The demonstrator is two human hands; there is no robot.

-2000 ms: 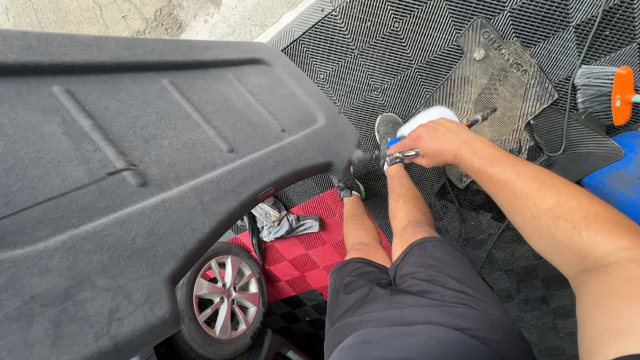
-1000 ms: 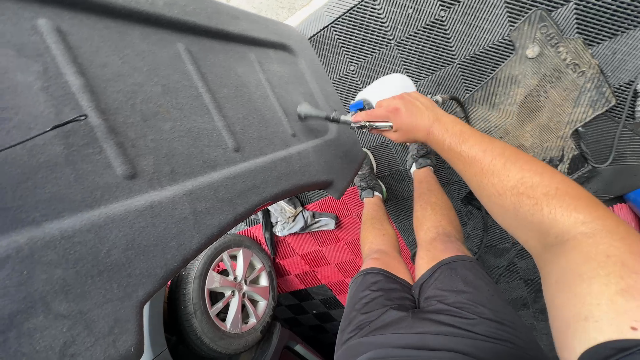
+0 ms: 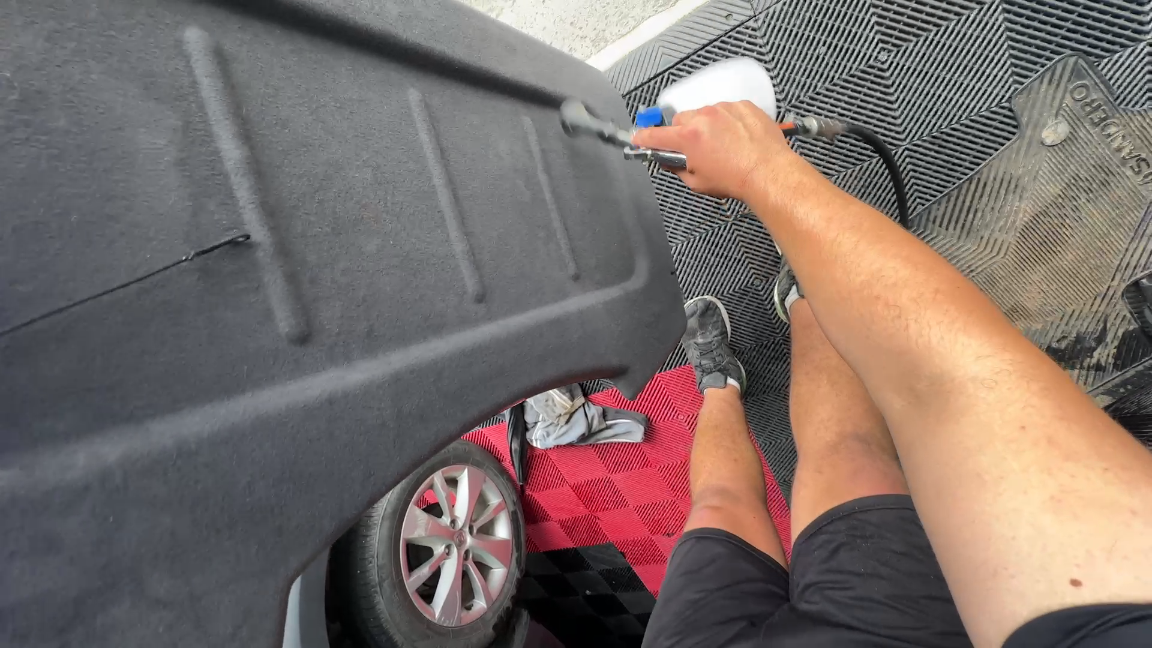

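Observation:
A large grey carpeted car trunk panel (image 3: 360, 225) fills the left of the view, with raised ribs and a thin black cord (image 3: 135, 286) lying across it. My right hand (image 3: 724, 148) is closed around an air-powered spray cleaning gun (image 3: 657, 155) with a white bottle (image 3: 733, 83), a blue fitting and a black hose at its rear. The gun's blurred nozzle is over the panel's upper right part, near the edge; whether it touches cannot be told. My left hand is out of view, and what it holds is hidden.
Below the panel stand a car wheel with a silver rim (image 3: 457, 540) and a crumpled grey cloth (image 3: 580, 421) on red floor tiles (image 3: 612, 486). A dirty floor mat (image 3: 1035, 216) lies at right on black ribbed tiles. The air hose (image 3: 886, 162) curves down behind my right forearm.
My right hand has carried the spray gun from beyond the panel's right edge up along the panel's right part. The view has shifted, and the panel now fills more of it.

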